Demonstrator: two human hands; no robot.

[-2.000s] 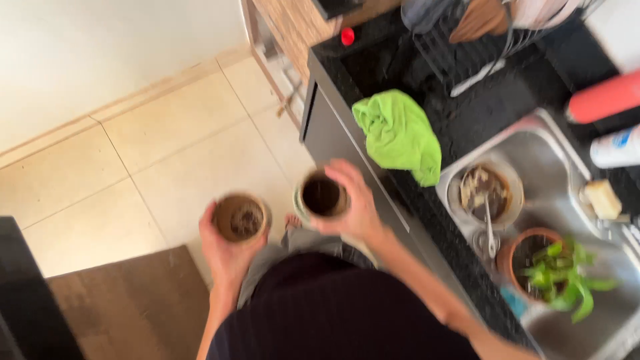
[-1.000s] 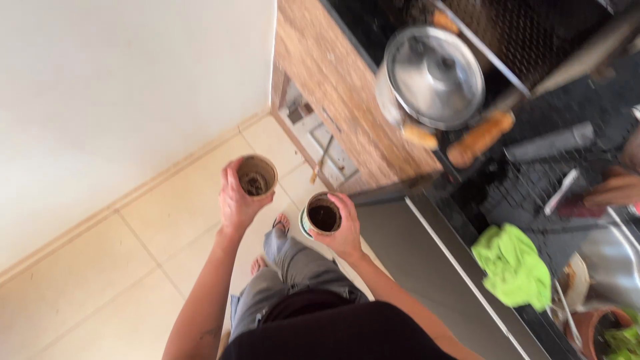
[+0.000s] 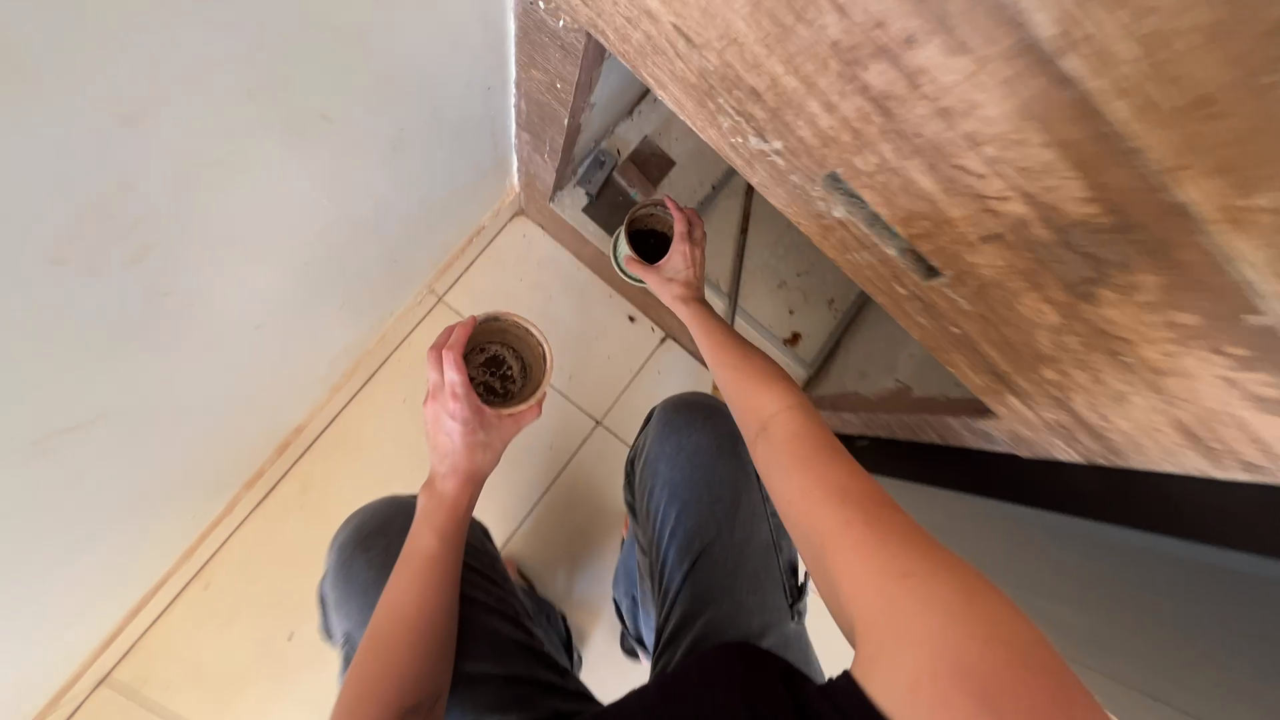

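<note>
My left hand (image 3: 462,415) grips a round pot (image 3: 532,350) by its side; its mouth faces me and dark soil residue lies at the bottom. Higher up and to the right, my right hand (image 3: 682,255) is closed around a smaller pot (image 3: 650,212) holding dark soil. A pale green rim (image 3: 620,262) shows beneath this second pot, at the opening of a low wooden cabinet. The two pots are apart.
The wooden cabinet front (image 3: 960,180) with a slot spans the upper right. Inside its lower opening are a dark wooden block (image 3: 650,162), a grey block (image 3: 597,172) and a thin rod (image 3: 740,255). A white wall (image 3: 230,200) borders the tiled floor (image 3: 340,480) at left.
The view has moved down and closer to the cabinet, and my knees are now bent. My right hand has reached to the cabinet's lower opening with its pot. The counter and green cloth are out of view.
</note>
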